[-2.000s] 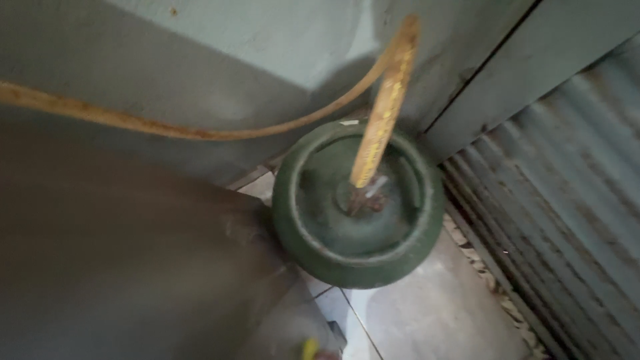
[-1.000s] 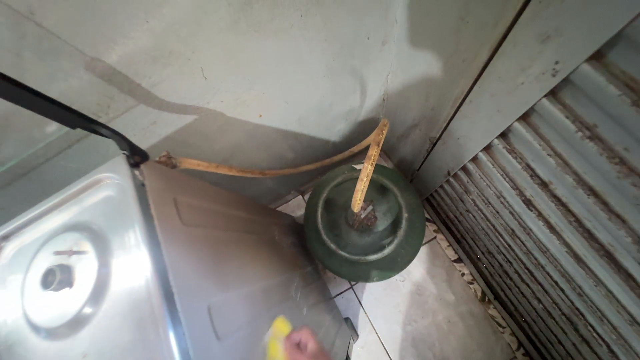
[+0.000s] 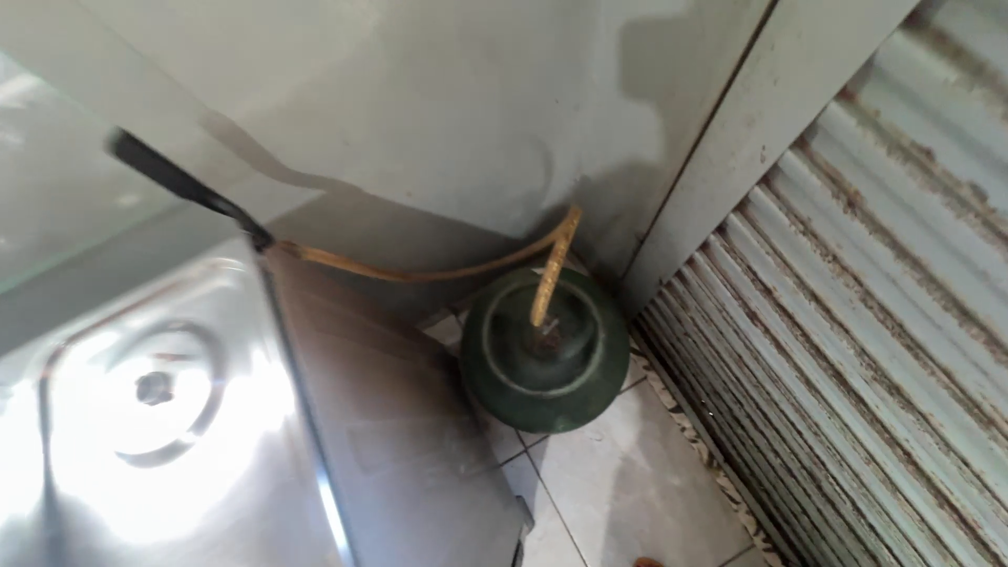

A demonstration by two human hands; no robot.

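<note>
Neither of my hands shows in the head view. A green gas cylinder stands upright on the floor between the stove and the corrugated metal. From its top a yellowish gas hose bends over and runs left to the back corner of the stove. The stove's steel top fills the lower left, with a bare burner washed out by glare. A small orange-brown thing shows at the bottom edge, too little of it to name.
A rusty corrugated metal shutter runs along the right side. Behind the cylinder is a grey wall. A black bar rises at the stove's back corner beside a glass lid. Pale floor tiles lie in front of the cylinder.
A hand with something yellow showed at the bottom by the stove's side one second ago; it is out of view now. More of the stove top shows than two seconds ago, as the view has shifted.
</note>
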